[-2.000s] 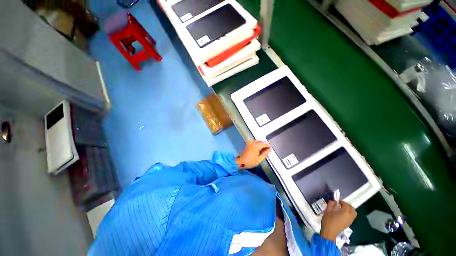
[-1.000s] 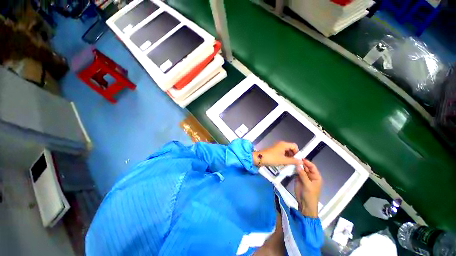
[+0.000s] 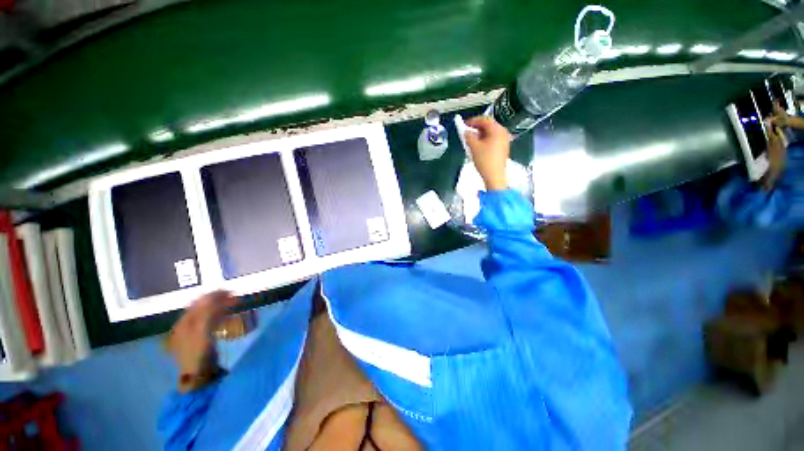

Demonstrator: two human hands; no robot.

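A white foam tray (image 3: 201,236) holds three dark tablets, each with a small white label near a corner: the left one (image 3: 157,233), the middle one (image 3: 249,216) and the right one (image 3: 339,194). My left hand (image 3: 198,336) is blurred at the tray's front left edge; its grip is unclear. My right hand (image 3: 490,150) is right of the tray, its fingertips pinching a small white wipe (image 3: 462,129). A small dispenser bottle (image 3: 432,139) stands left of it. A pile of wipes (image 3: 470,192) lies beneath the right wrist, partly hidden.
A large clear bottle (image 3: 545,88) lies beyond my right hand. A white card (image 3: 433,210) is on the dark bench. White stacked trays (image 3: 55,291) with a red one are at far left. The green conveyor (image 3: 264,62) runs behind. Another person's hands (image 3: 776,132) work on tablets at far right.
The view has swung right. My hands were together over the tray and are now apart. My right hand has moved over beside the bottles, my left to the tray's front left corner.
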